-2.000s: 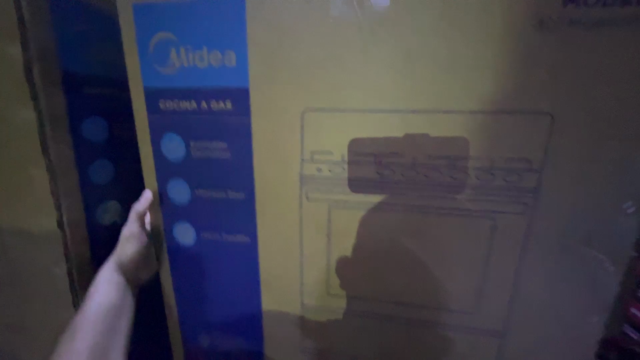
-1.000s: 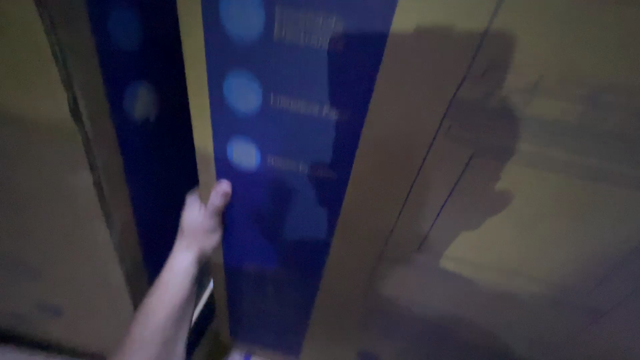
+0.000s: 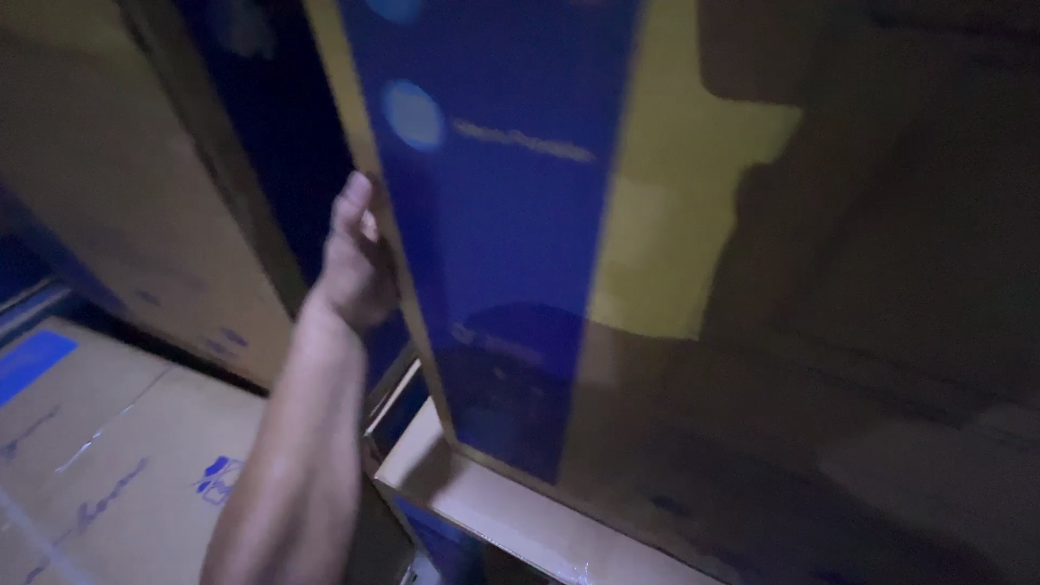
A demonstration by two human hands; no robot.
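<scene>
A tall cardboard carton with a blue printed stripe [image 3: 504, 244] fills the middle and right of the head view, its face partly in shadow. Against the carton's left edge rests my left hand [image 3: 357, 260], thumb up along the edge, the other fingers mostly hidden behind it. The carton's bottom edge stands on top of another box [image 3: 520, 504], set back from that box's front edge. My right hand is out of view.
Left of the hand stands a second tall carton [image 3: 162, 203] with a dark blue stripe. At the lower left lies the top of a taped cardboard box [image 3: 122, 455] with handwriting and a blue label. A narrow dark gap runs between the boxes.
The view has tilted down, bringing the carton's bottom edge and the boxes below into sight. My left hand remains at the carton's left edge, now nearer its bottom.
</scene>
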